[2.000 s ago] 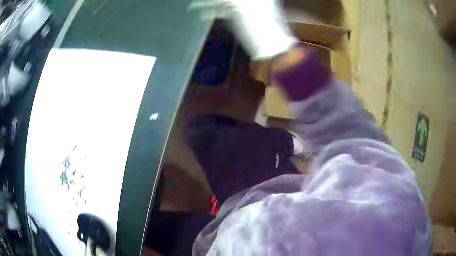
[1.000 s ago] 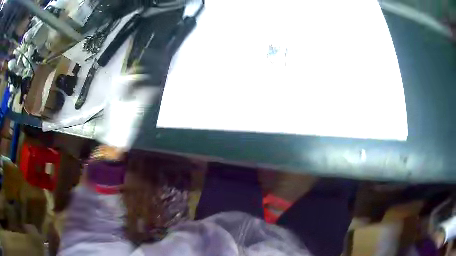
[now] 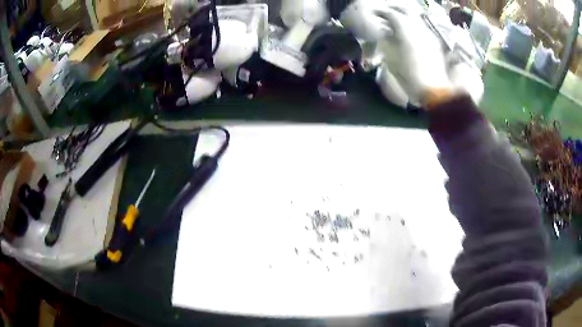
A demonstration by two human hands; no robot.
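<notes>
My right hand (image 3: 415,57), in a white knit glove and blurred, reaches to the pile of white-and-black camera units (image 3: 462,80) at the back right of the bench. Its fingers touch or overlap a white housing there; I cannot tell if they grip it. My left hand is not in view. Small dark screws (image 3: 332,223) lie scattered on the white sheet (image 3: 242,255). The black electric screwdriver (image 3: 191,185) lies at the sheet's left edge, its cord curving at the top. A yellow-and-black screwdriver (image 3: 129,218) lies left of it.
A pale tray (image 3: 96,223) at left holds dark tools (image 3: 59,220) and small black parts. More white camera parts (image 3: 236,41) are piled along the back. A reddish-brown wire heap (image 3: 552,166) is at the right. Cartons (image 3: 89,51) stand at the back left.
The view has swung up from the bench's front edge and cartons to the whole bench. My left hand has left the picture. My right arm now stretches over the sheet to the camera pile.
</notes>
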